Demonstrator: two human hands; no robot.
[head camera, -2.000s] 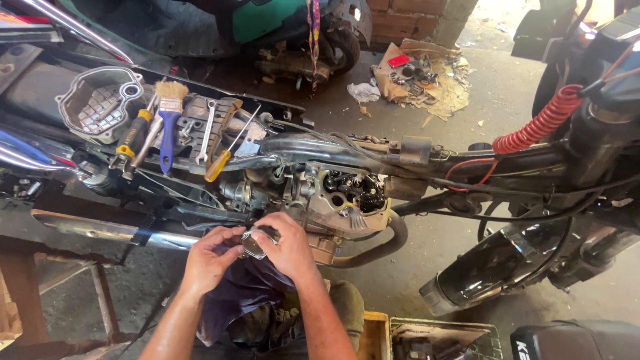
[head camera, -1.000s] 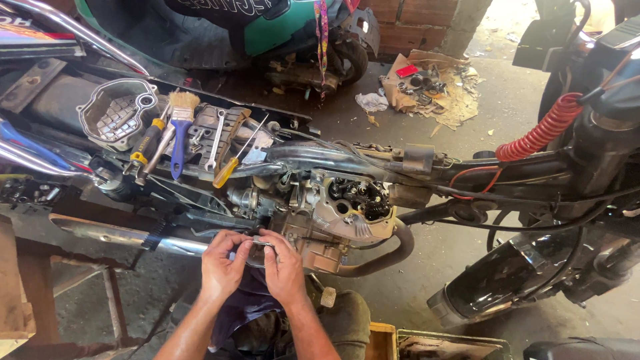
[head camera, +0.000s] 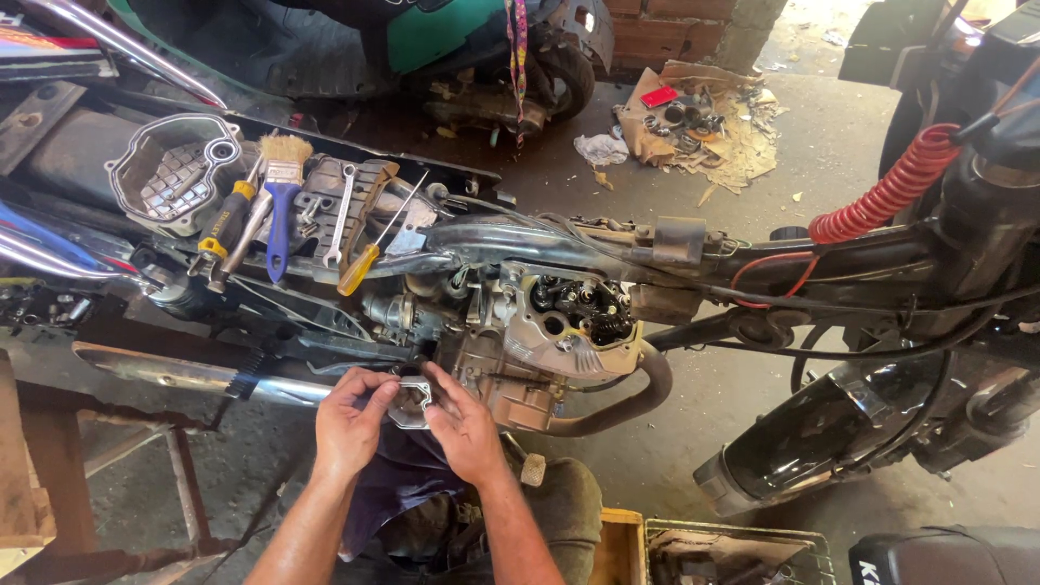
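Between both hands is a small metal cover (head camera: 409, 405) with a pale machined rim, held over my lap. My left hand (head camera: 355, 418) grips its left side with thumb and fingers. My right hand (head camera: 463, 422) has its thumb and fingers at the right side. Just beyond, to the right, the motorcycle's open cylinder head (head camera: 573, 325) shows dark, oily valve gear. On the frame lie a larger engine cover (head camera: 175, 173), a blue-handled paintbrush (head camera: 280, 207), a combination wrench (head camera: 340, 215), a yellow-handled screwdriver (head camera: 361, 264) and black-and-yellow pliers (head camera: 225, 223).
A curved exhaust pipe (head camera: 650, 398) runs below the cylinder head. A silencer (head camera: 203, 374) extends left of my hands. Greasy parts lie on cardboard (head camera: 751, 134) on the floor. A crate (head camera: 735, 532) and a wooden box (head camera: 621, 528) stand at the bottom; a green scooter (head camera: 431, 36) is behind.
The small cover has been turned, so its rim and hollow now face up. My right hand has opened out more around its right side.
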